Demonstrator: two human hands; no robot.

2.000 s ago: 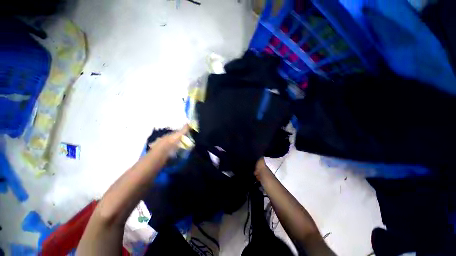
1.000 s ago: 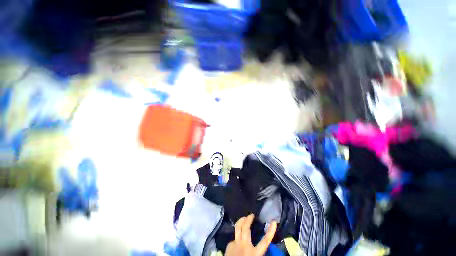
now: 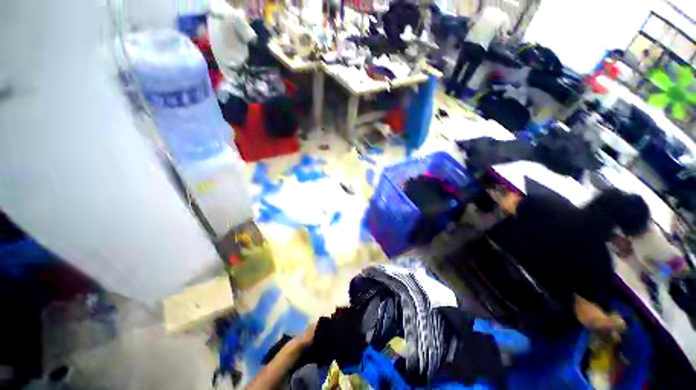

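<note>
A bundle of cloth lies at the bottom centre, close in front of me. Black cloth [image 3: 339, 331] is at its left, and striped grey-and-white fabric [image 3: 418, 324] curves over its middle. Bright blue pieces [image 3: 381, 369] and a cream-yellow scrap [image 3: 343, 377] show at its lower edge. My left hand [image 3: 305, 339] comes up from the bottom edge and grips the black cloth at the bundle's left side; its fingers are blurred and mostly hidden in the cloth. My right hand is not in view.
A blue basket [image 3: 393, 213] with dark cloth stands beyond the bundle. At right, a person in black [image 3: 568, 236] bends at a long table. A water dispenser [image 3: 210, 183] stands left, beside a white wall. Sewing tables [image 3: 374, 80] and people are behind. Blue scraps [image 3: 305, 167] litter the floor.
The view has swung up from the floor to the room. The striped fabric remains near the bottom centre. My left hand has moved from on top of the cloth to its left side.
</note>
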